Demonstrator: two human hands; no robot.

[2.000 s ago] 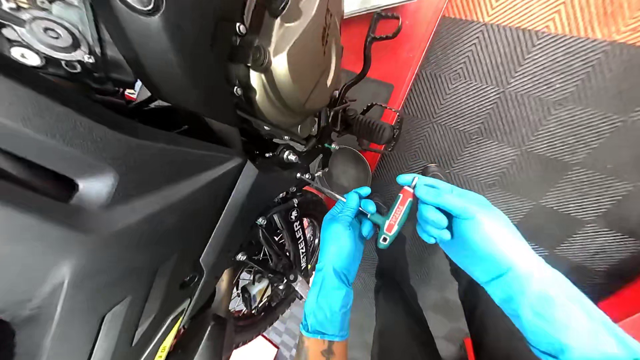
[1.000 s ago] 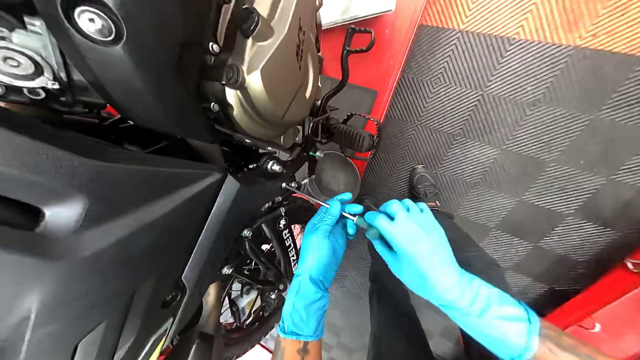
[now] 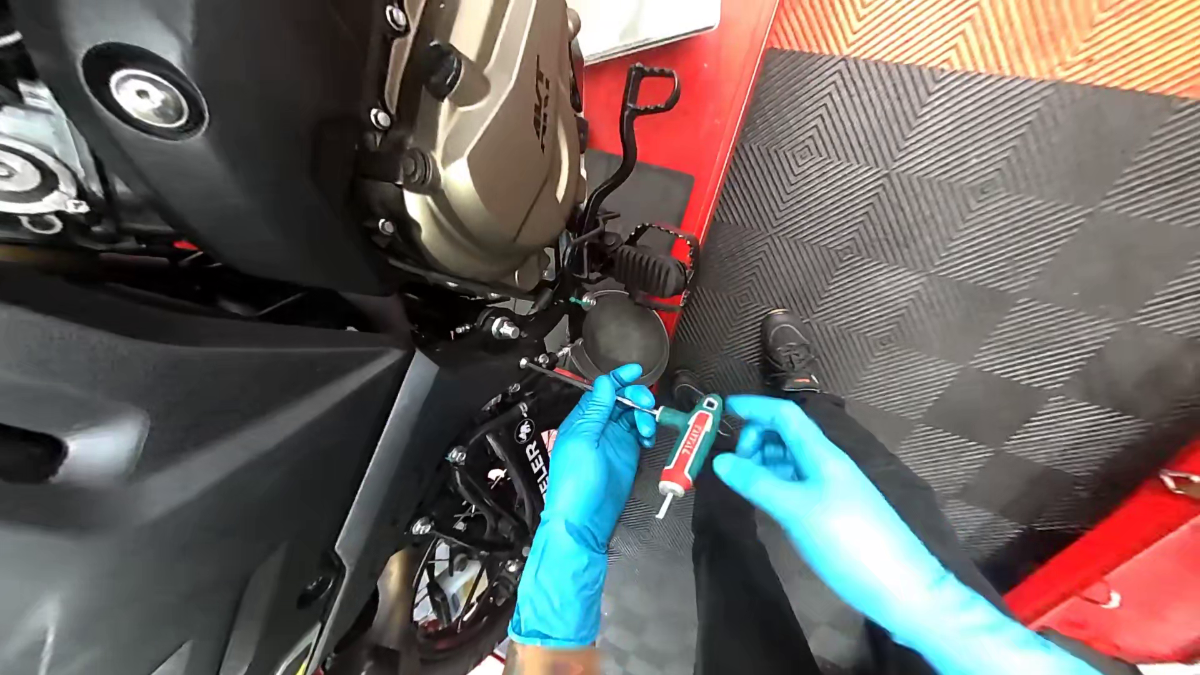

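A T-handle hex key with a green and red grip (image 3: pixel 692 442) points its long shaft up and left toward a small bolt (image 3: pixel 526 363) below the motorcycle's engine; whether the tip sits in the bolt I cannot tell. My left hand (image 3: pixel 600 441), in a blue glove, has its fingers around the shaft near the handle. Just right of the grip, my right hand (image 3: pixel 797 459), also gloved in blue, is apart from it with thumb and fingers spread and nothing between them.
Left lies the motorcycle's black fairing (image 3: pixel 187 450), with a bronze engine cover (image 3: pixel 497 141) above. A foot pedal (image 3: pixel 647 103) and a rubber footpeg (image 3: pixel 650 270) jut out over a red platform (image 3: pixel 722 122). My shoe (image 3: pixel 789 349) stands on grey floor tiles (image 3: pixel 891 262). A red cabinet (image 3: pixel 1125 562) is lower right.
One second ago my right hand covered the handle; now it is off it, with its fingers apart. The left hand remains at the shaft. The grip now shows plainly.
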